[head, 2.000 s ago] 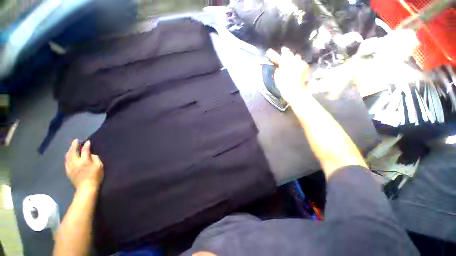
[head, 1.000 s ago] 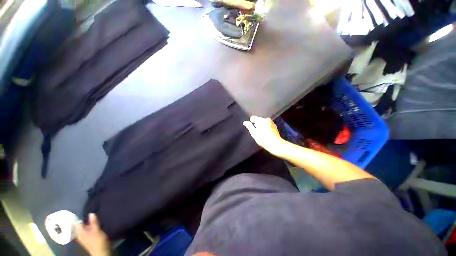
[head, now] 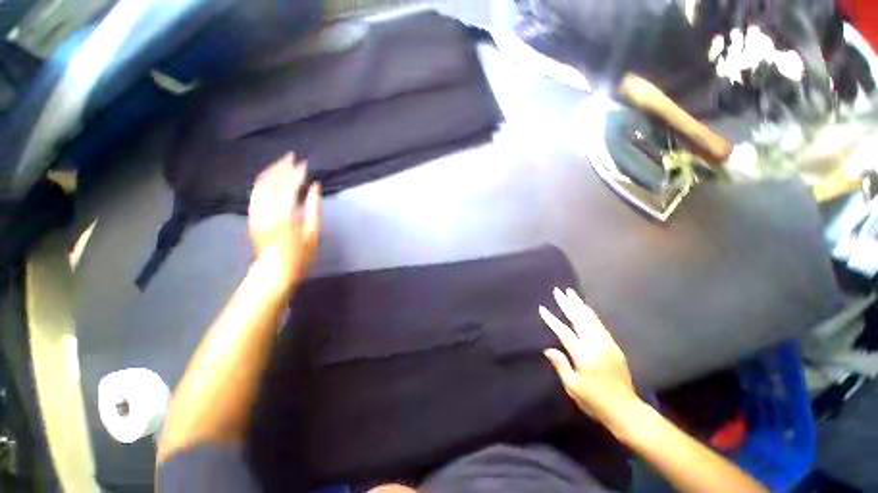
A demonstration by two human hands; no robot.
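A dark garment panel (head: 414, 385) lies on the near side of the grey pressing table (head: 712, 279), with a seam or welt line across its middle. A stack of dark panels (head: 366, 106) lies at the far side, a narrow strip sticking out at its left. My left hand (head: 284, 212) is at the near edge of the stack; blur hides whether it grips any cloth. My right hand (head: 589, 351) has its fingers spread at the right edge of the near panel. The steam iron (head: 640, 159) rests at the right, its wooden handle free.
A white roll (head: 133, 404) is at the left edge. A blue crate (head: 775, 414) with dark and red items is under the near right edge. A dark cloth heap (head: 664, 38) is at the far right, and blue cloth (head: 106, 87) at the far left.
My left hand has moved from the near panel's left corner to the far stack. My right hand stays by the near panel's right edge, fingers now spread. The camera view has shifted.
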